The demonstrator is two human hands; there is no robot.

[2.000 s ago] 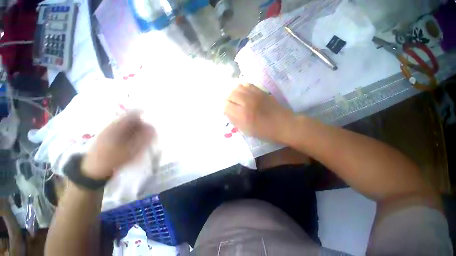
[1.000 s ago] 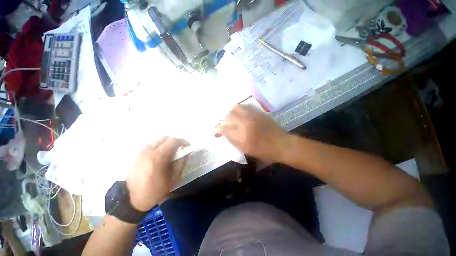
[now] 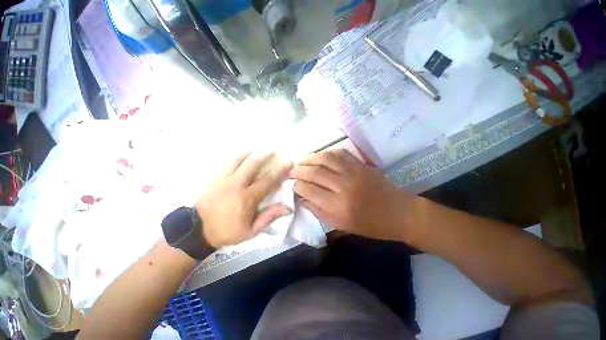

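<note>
A thin white fabric piece with small red prints (image 3: 126, 163) spreads over the machine table, partly washed out by the lamp. My left hand (image 3: 242, 199), with a black watch on the wrist, presses flat on the fabric with the fingers pointing at the needle area. My right hand (image 3: 345, 192) has curled fingers gripping the bunched fabric edge at the table's front. The sewing machine head (image 3: 226, 33) stands just beyond both hands. Its presser foot and needle are lost in the glare.
Written sheets (image 3: 359, 80) lie right of the machine, with a silver pen (image 3: 402, 68) and a small black square (image 3: 438, 64). Orange-red scissors (image 3: 548, 89) lie far right. A measuring tape (image 3: 458, 146) runs along the table edge. A calculator (image 3: 25, 56) is upper left; a blue basket (image 3: 191, 317) is below.
My left hand has moved right and forward, beside my right hand, and now lies flatter on the fabric. The fabric is drawn together between them. The camera view has shifted.
</note>
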